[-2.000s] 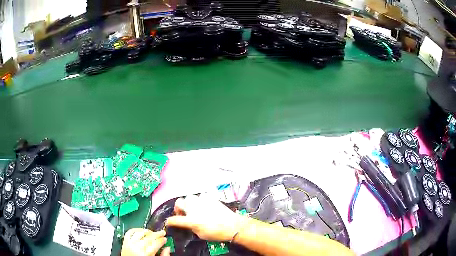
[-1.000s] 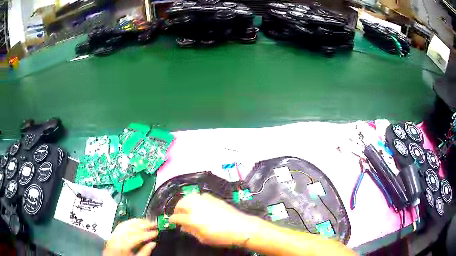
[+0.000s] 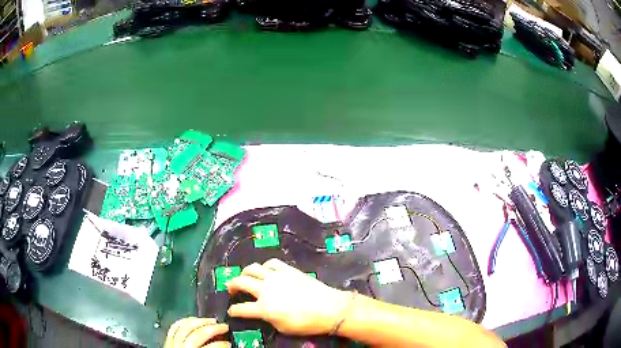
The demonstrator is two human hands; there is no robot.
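A black lobed shell (image 3: 306, 262) lies open side up in front of me. Small square boards sit in it, joined by thin wires: one at the upper left (image 3: 265, 235), one at the centre notch (image 3: 338, 242), and several in the right lobe. My right hand (image 3: 289, 296) reaches across the shell, fingers bent beside a green board (image 3: 227, 277) at the left edge; whether it grips anything is unclear. My left hand (image 3: 197, 333) is at the bottom edge, partly cut off, beside a lower green board (image 3: 247, 339). Its grip is hidden.
Larger green boards (image 3: 170, 183) are piled at left, above a paper with handwriting (image 3: 114, 257). Pads with ringed circles lie at far left (image 3: 41, 204) and far right (image 3: 579, 204). Blue-handled pliers (image 3: 504, 238) and a black cylindrical tool (image 3: 536, 231) lie at right. Black stacks (image 3: 442, 24) stand behind.
The view has tilted down, showing more of the shell. My right hand has moved off the upper left board, now uncovered. My left hand is lower relative to the left-edge board.
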